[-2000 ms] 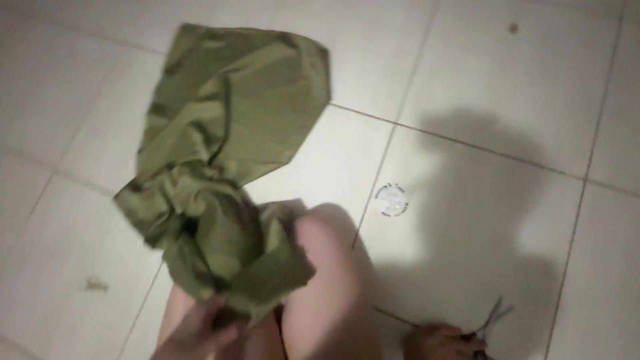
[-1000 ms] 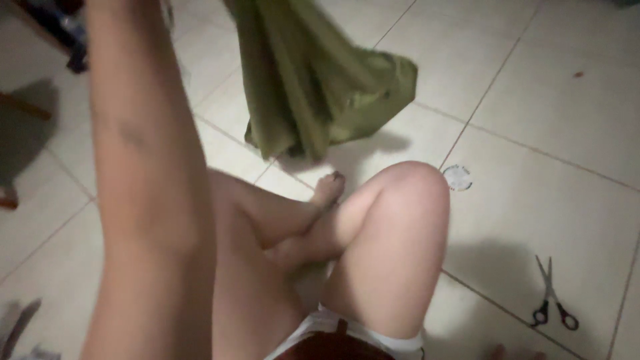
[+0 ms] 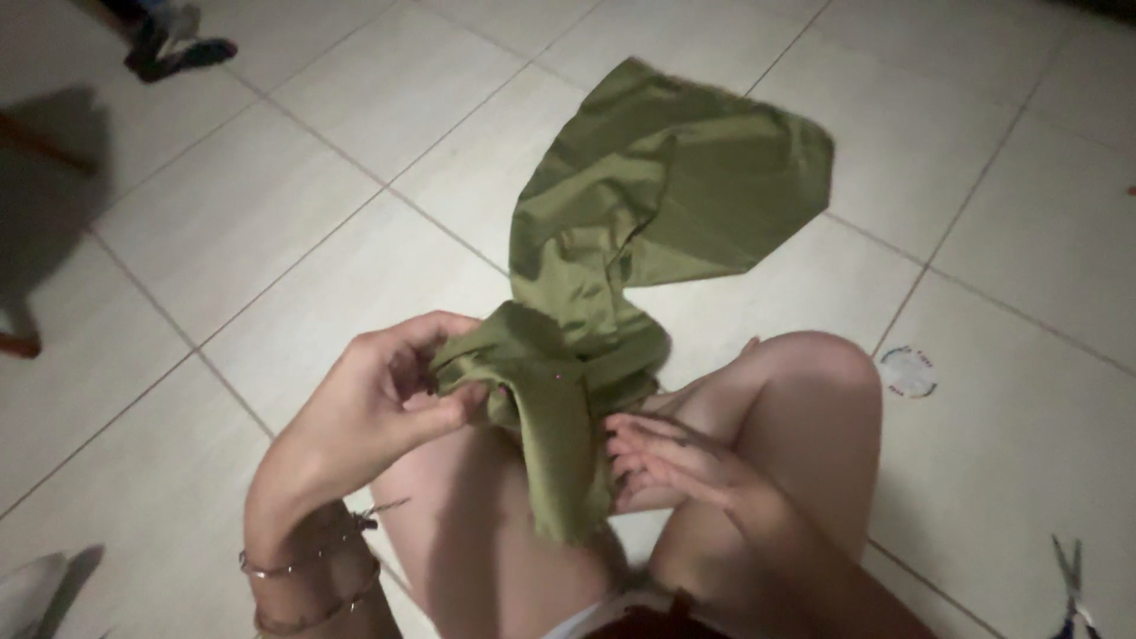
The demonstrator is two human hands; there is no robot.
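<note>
A crumpled piece of olive-green fabric (image 3: 710, 177) lies partly spread on the tiled floor, its nearer end bunched above my lap. My left hand (image 3: 399, 390), with bracelets at the wrist, pinches the bunched part between thumb and fingers. At the right edge of the hanging end is my right hand (image 3: 670, 457), its fingers extended against or just beside the cloth; whether they touch it is hard to tell. A pair of scissors (image 3: 1074, 595) with dark handles rests on the floor at the lower right, cut off by the view's edge.
My bent, crossed legs (image 3: 799, 417) frame the fabric. A round, clear-looking sticker or disc with printing (image 3: 908, 372) lies on the floor by my knee. Wooden furniture legs (image 3: 22, 342) stand at the left. Dark objects (image 3: 182, 55) lie at the upper left.
The fabric, lifted and hanging a second ago, now lies partly on the floor with its near end over my lap. My left arm has come down, and both hands are now at the cloth.
</note>
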